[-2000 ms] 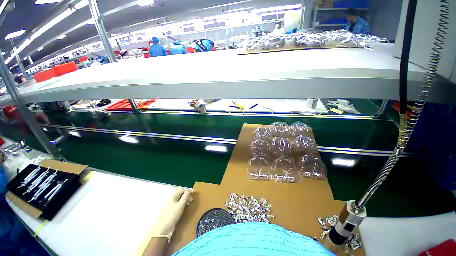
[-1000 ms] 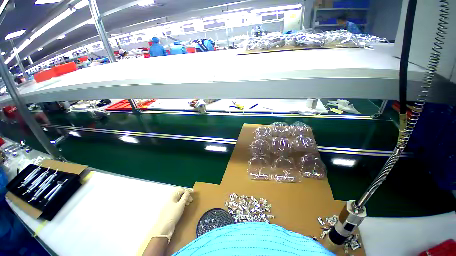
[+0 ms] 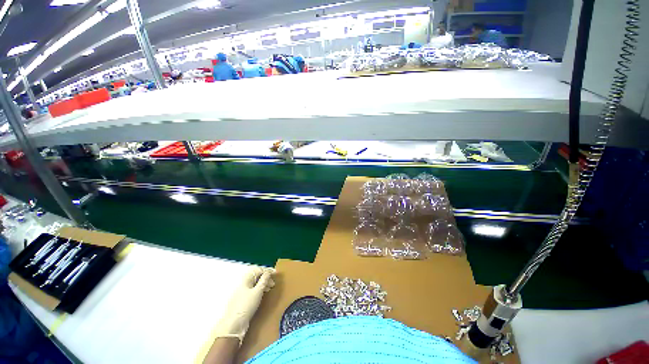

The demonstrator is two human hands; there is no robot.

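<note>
My left hand [image 3: 246, 306], in a cream glove, rests at the left edge of the brown cardboard sheet [image 3: 306, 269], fingers curled. Whether it holds anything is hidden. My right hand is not in view. A pile of small silver metal parts [image 3: 354, 296] lies on the cardboard, right of a round dark dish [image 3: 306, 315] that my blue garment partly covers. The silver and black screwdriver [image 3: 495, 313] hangs tilted at the right, beside a second small silver pile [image 3: 502, 344].
Clear plastic domes [image 3: 402, 206] stand in rows on the cardboard, over the green conveyor [image 3: 235, 222]. A black tray of silver-white pieces [image 3: 60, 267] is at left. A red object [image 3: 623, 353] lies at lower right. A long white shelf [image 3: 306, 126] crosses above; cable and coil hang right.
My left hand, the piles and the screwdriver look unmoved. In the far background at upper right, people have shifted, and a pale-clad figure now shows there.
</note>
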